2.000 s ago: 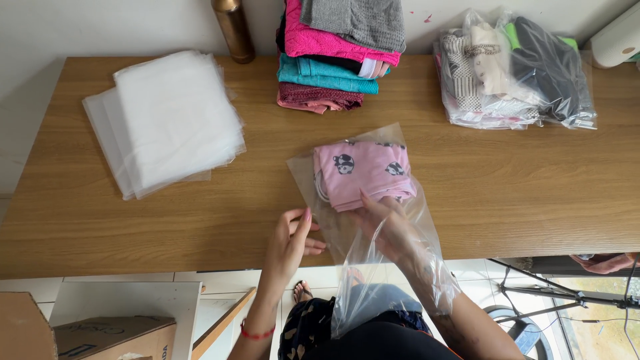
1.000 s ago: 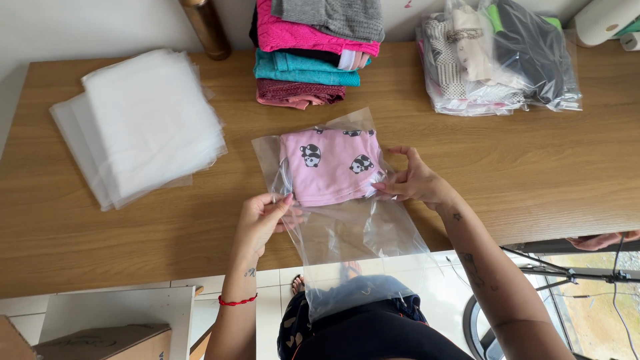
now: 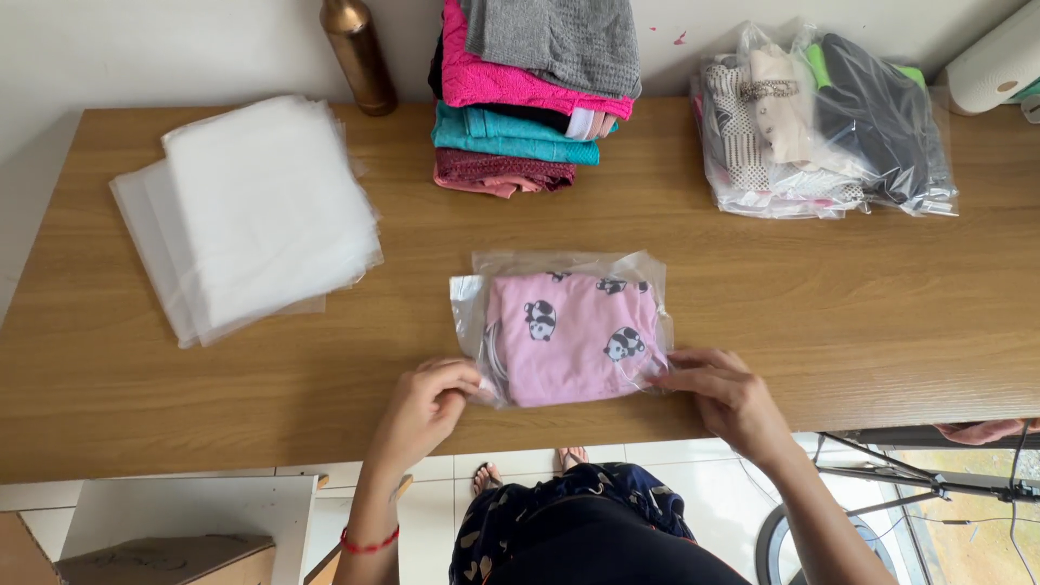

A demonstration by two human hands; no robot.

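A folded pink garment with a panda print [image 3: 569, 349] lies inside a clear plastic bag [image 3: 569, 262] near the table's front edge. The bag's loose end is folded under or over, which of the two I cannot tell. My left hand [image 3: 426, 414] pinches the bag's near left corner between thumb and fingers. At the near right side, the fingertips of my right hand [image 3: 727, 398] hold the bag's edge. Flat empty plastic bags [image 3: 268, 211] form a loose stack at the left. Behind the pink garment stands a pile of folded clothes [image 3: 528, 106].
Bagged clothes [image 3: 821, 130] lie at the back right, beside a white paper roll [image 3: 995, 65]. A bronze-coloured bottle [image 3: 359, 57] stands at the back of the wooden table [image 3: 406, 236]. Below the table are a cardboard box [image 3: 171, 561] at the left and a black metal stand [image 3: 918, 479] at the right.
The bag's open end, which hung over the table's front edge toward my body, no longer hangs there. Both hands are now at the near corners of the shortened package.
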